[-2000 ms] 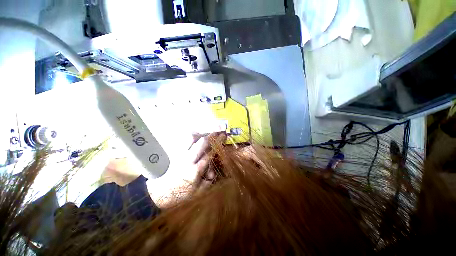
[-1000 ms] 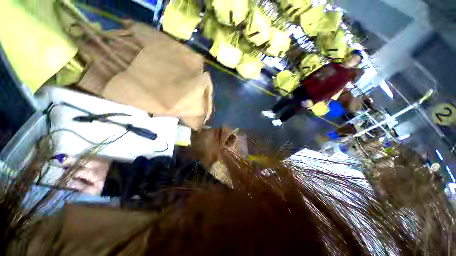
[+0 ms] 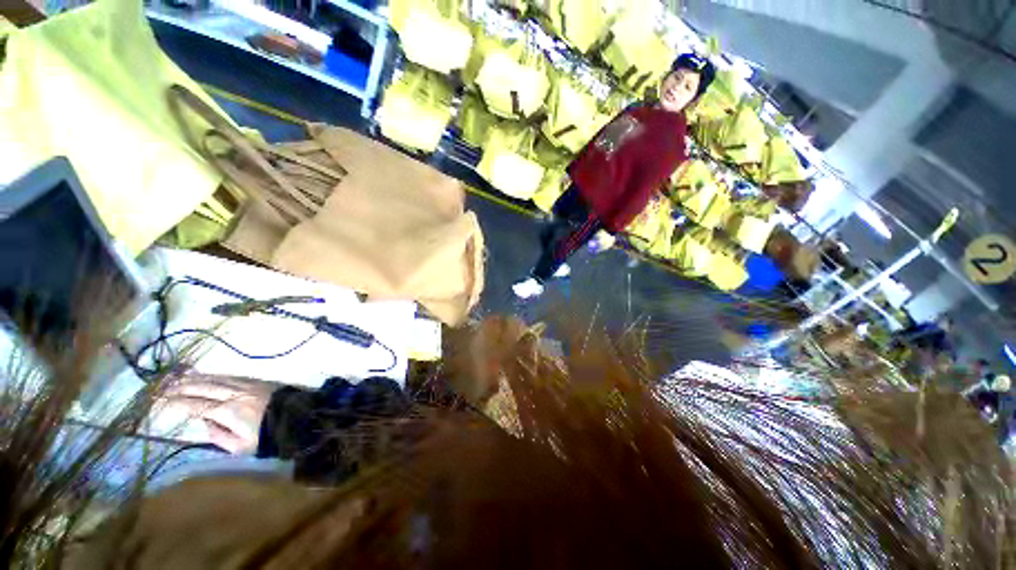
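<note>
The head view is turned to the side, and hair covers much of its lower part. My right hand (image 3: 212, 412), with a dark sleeve, rests low at the left by the front of the white table (image 3: 262, 354). Its fingertips are blurred and partly behind hair, so I cannot tell whether it holds anything. My left hand is not in view. A dark slim tool (image 3: 345, 331) and a looped black cord (image 3: 162, 323) lie on the table beyond my hand. A tan bag (image 3: 373, 212) with long straps lies just past the table.
Yellow bag pieces (image 3: 84, 111) are piled at the upper left, beside a dark screen (image 3: 56, 251). A person in a dark red top (image 3: 629, 167) stands in the aisle. Racks of yellow bags (image 3: 513, 84) line the back. A brown sheet (image 3: 212, 518) shows at the bottom left.
The view has swung away from the sewing machine to the table's side and the aisle. Since the middle frame, the person is nearer and further left in view. My left hand is no longer visible.
</note>
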